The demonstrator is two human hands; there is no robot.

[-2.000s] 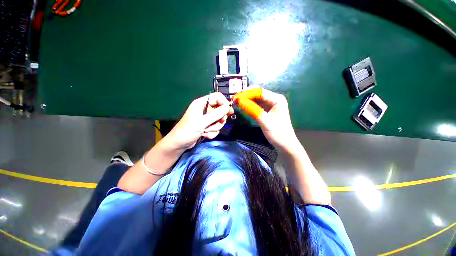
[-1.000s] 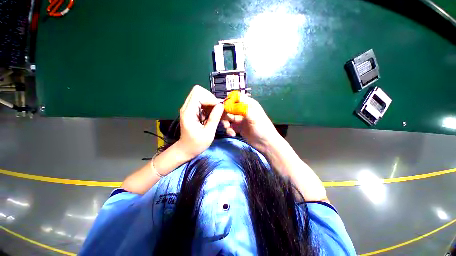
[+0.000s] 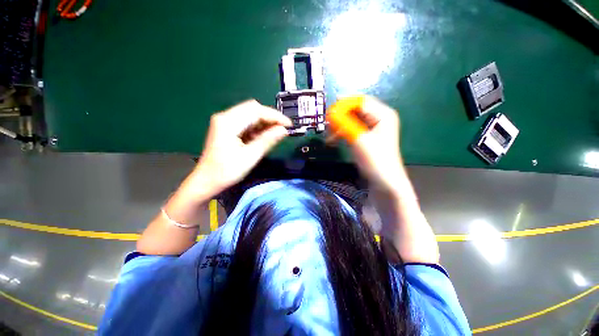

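Note:
A grey-silver and black housing point(image 3: 302, 69) lies on the green bench in front of me, its rectangular window in the upper half. Its terminal section point(image 3: 303, 108) faces me, with pale and dark blocks in a row. My left hand point(image 3: 244, 134) is at the lower left corner of the terminal section, thumb and fingertips close together; whether they pinch something small cannot be told. My right hand point(image 3: 368, 128), blurred, with orange finger cots point(image 3: 348, 118), is just right of the terminal section, fingers bent. Anything between its fingertips is too blurred to tell.
Two compact grey-black units with windows, a darker one point(image 3: 485, 92) and a paler one point(image 3: 495, 138), lie on the right of the bench point(image 3: 164, 79). Orange-red looped handles point(image 3: 71, 8) lie at the far left. A tiny bright piece point(image 3: 534, 162) is near the right front edge.
My hands were together below the terminal section and have moved apart, left hand to the left, right hand to the right. The terminal section shows more fully. Dark wire ends by my left wrist no longer show.

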